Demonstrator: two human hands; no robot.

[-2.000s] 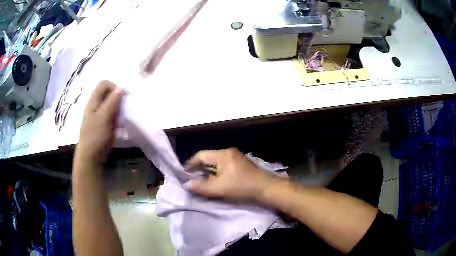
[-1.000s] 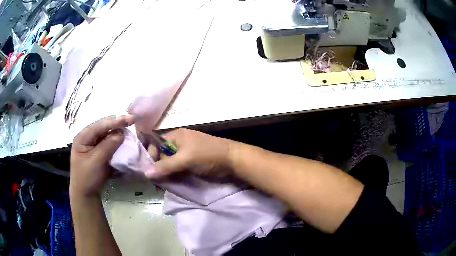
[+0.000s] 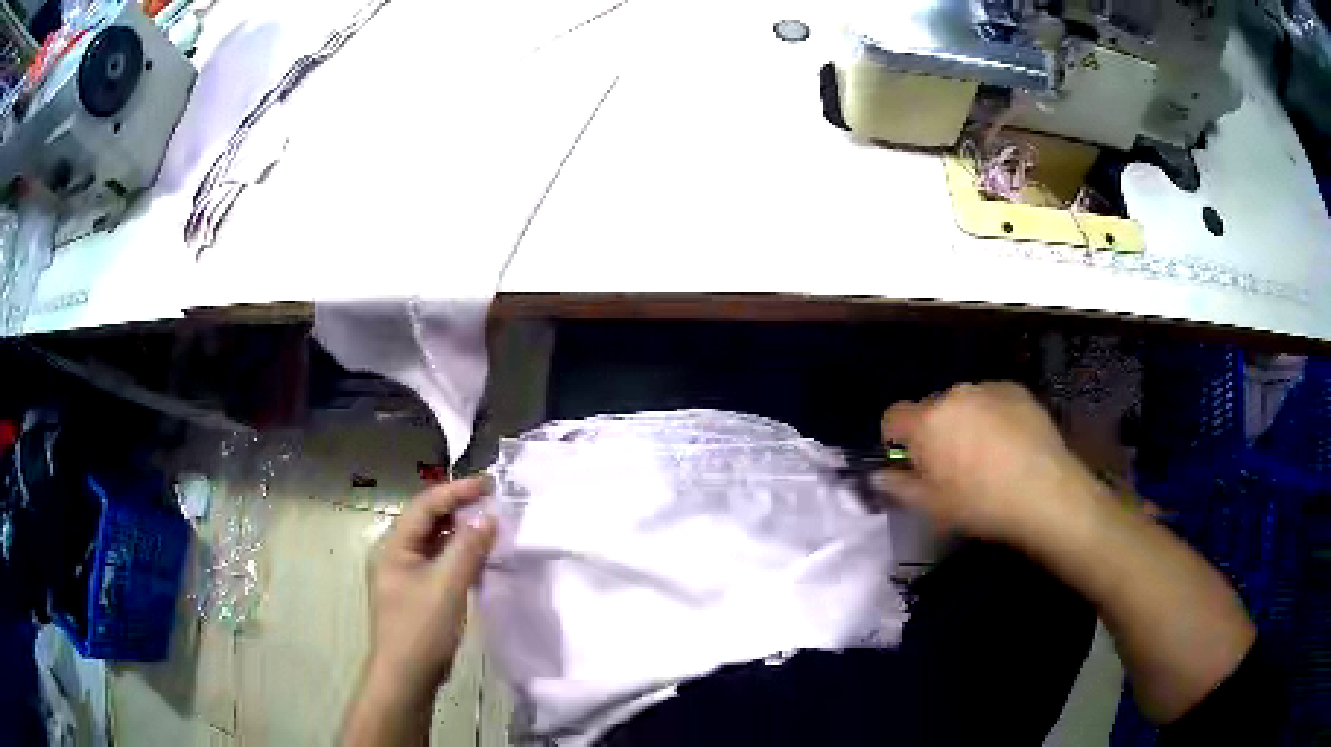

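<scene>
Pale pink fabric pieces (image 3: 686, 569) lie layered on my dark-clothed lap, their stitched edges along the top. My left hand (image 3: 426, 569) pinches the upper left corner of this fabric. My right hand (image 3: 978, 460) is at the fabric's upper right side, closed around thread snips (image 3: 895, 454); only a small green part and a dark part show. Whether the snips touch the cloth cannot be told. Another pink piece (image 3: 453, 350) hangs over the table's front edge, its pointed tip just above my left fingers.
The overlock machine (image 3: 1088, 73) stands at the table's back right, with tangled thread trimmings (image 3: 1007, 171) by the cream cutout plate (image 3: 1044, 223). A stack of cut panels (image 3: 263, 124) and a second machine (image 3: 110, 110) are at left. Blue baskets (image 3: 134, 569) stand on the floor.
My right hand has moved right with the snips, away from my left hand. My left hand has moved right and down. The fabric now lies spread on my lap; one piece hangs off the table edge.
</scene>
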